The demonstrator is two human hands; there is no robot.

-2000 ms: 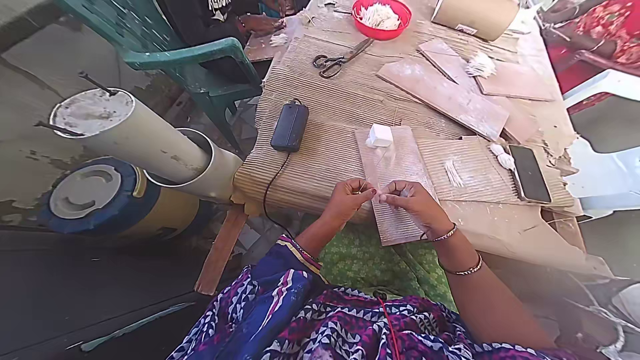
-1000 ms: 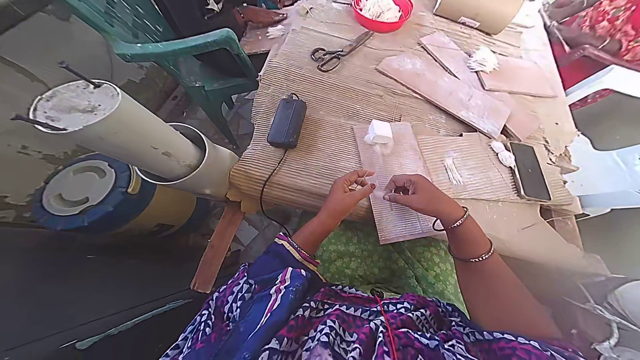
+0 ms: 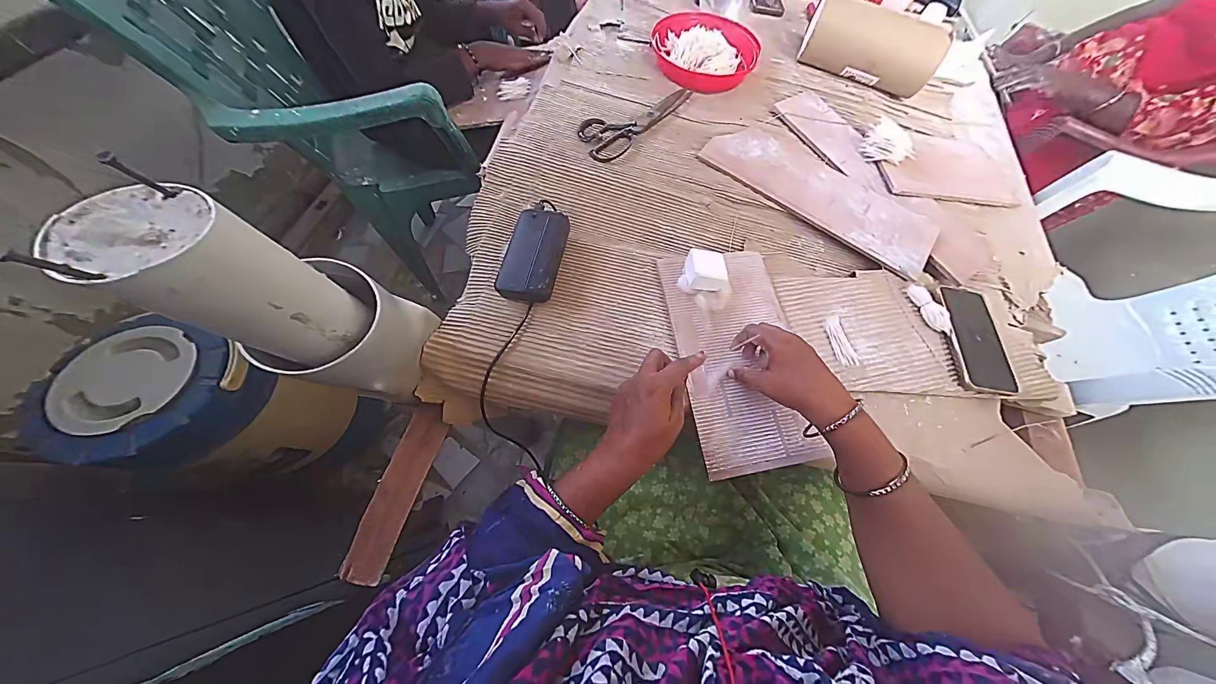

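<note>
A thin pale strand shows at the fingertips of my right hand [image 3: 784, 370], which pinches it above a ribbed board [image 3: 727, 451]. My left hand [image 3: 651, 404] is at the board's left edge, its index finger pointing toward my right hand; whether its fingertips hold anything is too small to tell. Toward the board's far end stands a small white block [image 3: 706, 271] with pale powder beside it. Right of my right hand, several thin white strands [image 3: 840, 340] lie on the corrugated cardboard [image 3: 589, 332]. A tied white bundle [image 3: 929, 309] rests beside a smartphone [image 3: 978, 340].
A black power adapter [image 3: 533, 255] with its cable lies left. Scissors [image 3: 627, 128], a red bowl [image 3: 705, 84] of white strands, wooden boards [image 3: 826, 199] and a cardboard roll [image 3: 874, 47] lie farther back. Two other people sit by the table, near a green chair [image 3: 328, 114] and white chair [image 3: 1140, 332].
My hands were together at the fingertips two seconds ago; now they are apart, with my right hand farther over the board.
</note>
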